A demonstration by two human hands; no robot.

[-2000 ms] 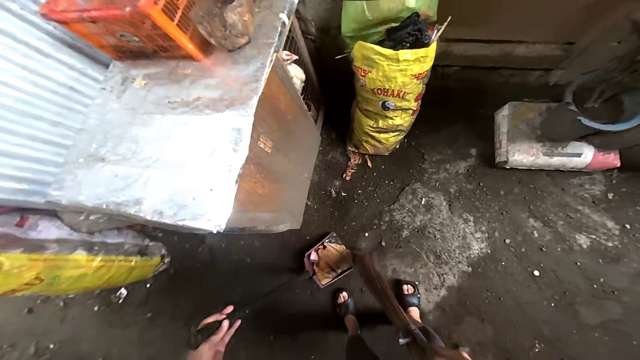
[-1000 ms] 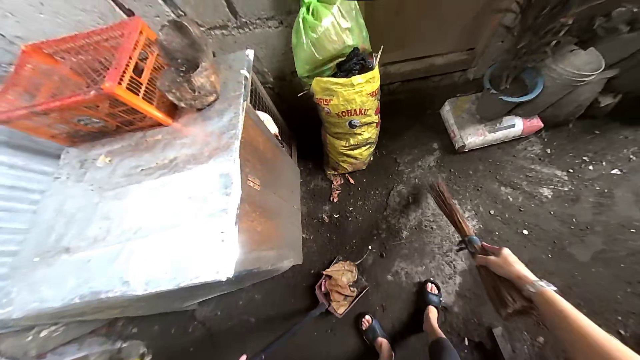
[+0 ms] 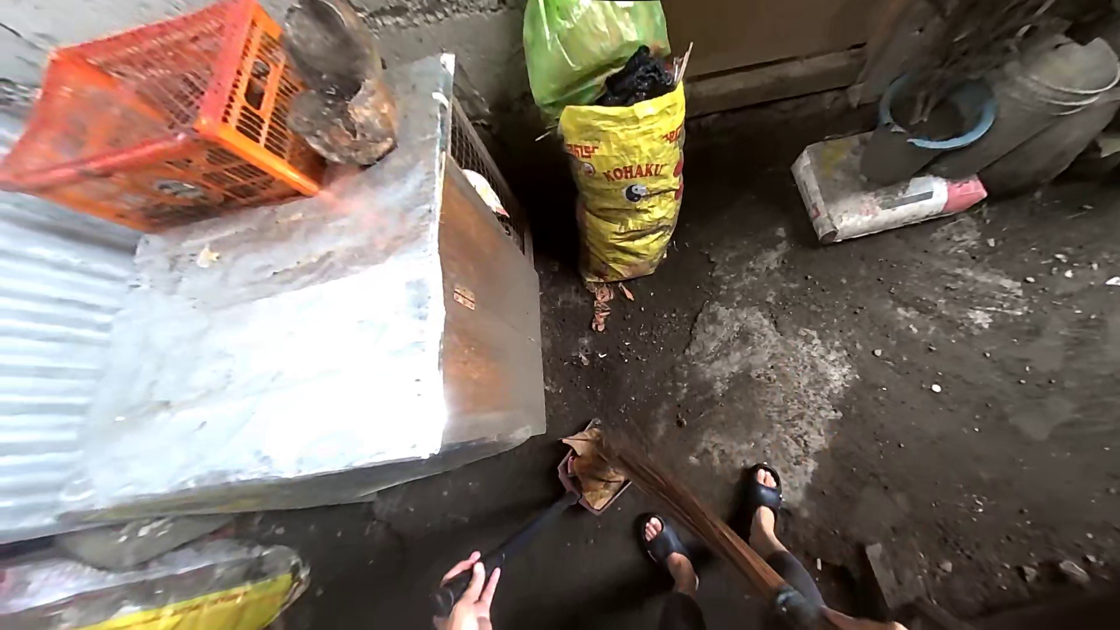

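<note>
At the bottom, my left hand (image 3: pixel 472 595) grips the dark long handle of a dustpan (image 3: pixel 588 472), which rests on the ground left of my feet. Brown dry leaves (image 3: pixel 597 477) lie in the pan. My right hand (image 3: pixel 853 621), partly cut off at the bottom edge, is closed round the bound end of a stick broom (image 3: pixel 700 516). The broom slants up and left, its bristle tips at the pan's right side. Some bits of debris (image 3: pixel 600 306) lie below a full yellow woven sack (image 3: pixel 626 184).
A metal-topped box (image 3: pixel 306 350) stands left, bearing an orange plastic crate (image 3: pixel 166 131). A green plastic bag (image 3: pixel 595 52) is behind the sack. At upper right are a cement-like bag (image 3: pixel 866 201), a blue-rimmed bucket (image 3: pixel 941 114) and a grey pail (image 3: pixel 1050 96).
The broom has swung from the ground right of my feet to the dustpan, and my right hand has come down to the bottom edge. My left hand has come more fully into view.
</note>
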